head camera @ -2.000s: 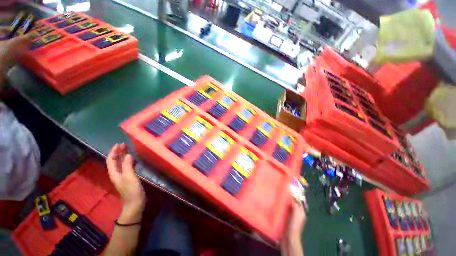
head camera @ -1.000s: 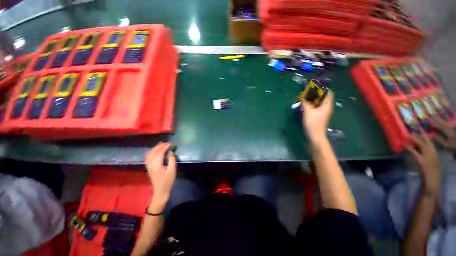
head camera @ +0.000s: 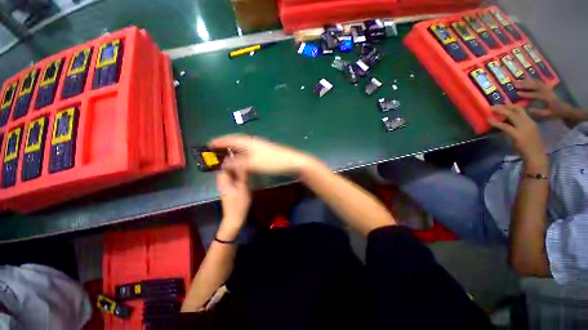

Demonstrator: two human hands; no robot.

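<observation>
A keypad phone point(head camera: 207, 158), dark with a yellow patch, is held over the green bench just right of the left phone tray point(head camera: 103, 129). My right hand point(head camera: 258, 155) reaches across from the right and is on the phone; it is blurred. My left hand point(head camera: 233, 187) is at the phone's lower right side, touching or just beside it; its fingertips are partly hidden by my right hand. The left tray holds phones face up, with one pocket bare in its front row. Small loose black and silver parts point(head camera: 351, 69) lie scattered on the bench.
A yellow pen-like tool point(head camera: 248, 50) lies near the back. A red phone tray point(head camera: 445, 80) sits at right, with another person's hands point(head camera: 522, 116) at it. A carton point(head camera: 256, 14) and red stack point(head camera: 380, 11) stand behind. A lower red tray point(head camera: 151, 248) holds loose phones.
My right hand has moved left with the phone, from near the loose parts to my left hand. My left hand has moved slightly right. The view has shifted, and the small parts appear more spread out.
</observation>
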